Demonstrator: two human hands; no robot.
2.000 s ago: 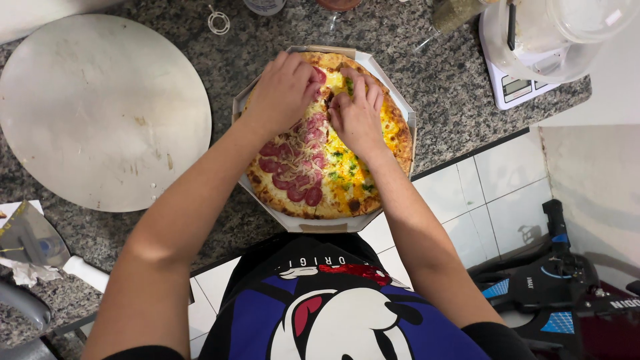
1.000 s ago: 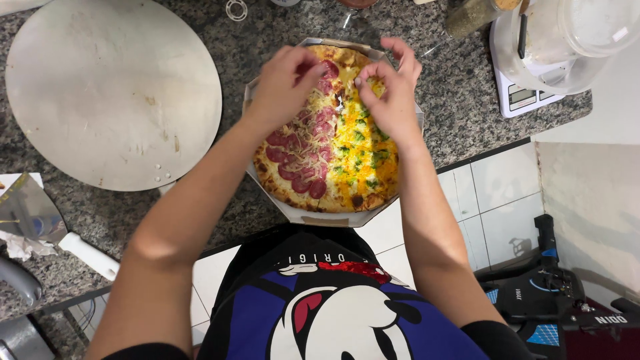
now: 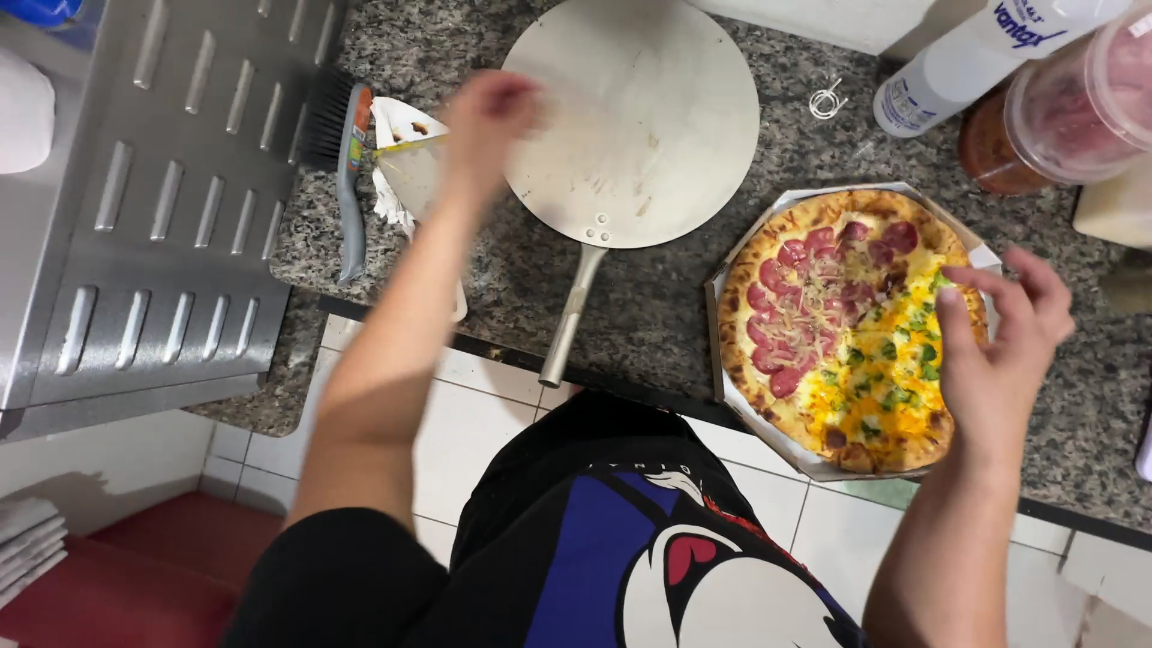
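Observation:
My left hand is blurred above the left edge of a round metal pizza peel; a dark red patch shows at its fingers, and whether they hold something is unclear. Partly behind that hand lies a flat triangular spatula on crumpled white paper. My right hand hovers with thumb and fingers apart at the right edge of a pizza. The pizza sits in an open octagonal cardboard box. Sliced sausage and shredded topping cover its left part, yellow and green topping its right.
A grey-handled brush lies at the left beside a slotted steel appliance. A spray can, a lidded plastic tub and a white ring-shaped item are at the back right. The peel's handle points toward me.
My left hand has left the pizza and moved left to the peel's far side. My right hand has shifted to the pizza's right edge. The view has swung left.

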